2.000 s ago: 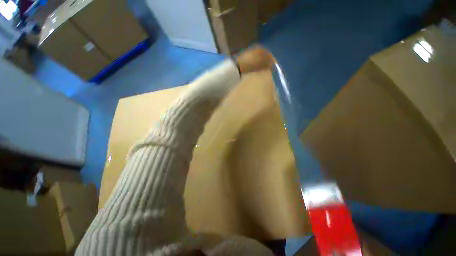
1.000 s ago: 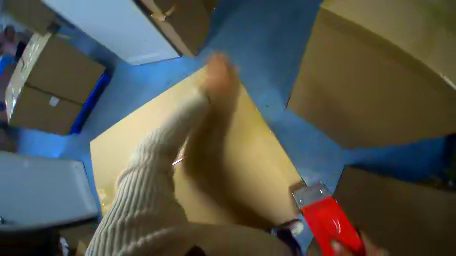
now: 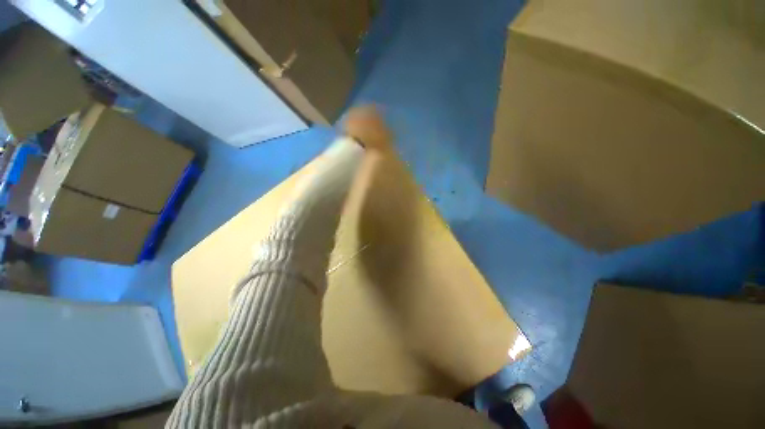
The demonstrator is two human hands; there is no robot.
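A large brown carton (image 3: 403,318) stands in front of me, its top face showing with a short glossy mark near the middle. My left hand (image 3: 367,127), blurred, is at the carton's far corner; its fingers cannot be made out. A white ribbed sleeve crosses the carton's left part. A shiny bit of clear tape (image 3: 519,344) lies at the near right corner. A dark red part of the tape gun (image 3: 569,412) shows at the bottom edge. My right hand is out of the picture.
Large cartons stand at the upper right (image 3: 621,126) and lower right (image 3: 671,360). A carton on a blue pallet (image 3: 109,193) stands at left. White doors or panels (image 3: 84,352) are at left and top left, over a blue floor (image 3: 419,75).
The red tape gun has dropped from the carton's near right corner to the bottom edge, mostly out of view, leaving shiny tape there. My left hand stays near the far corner.
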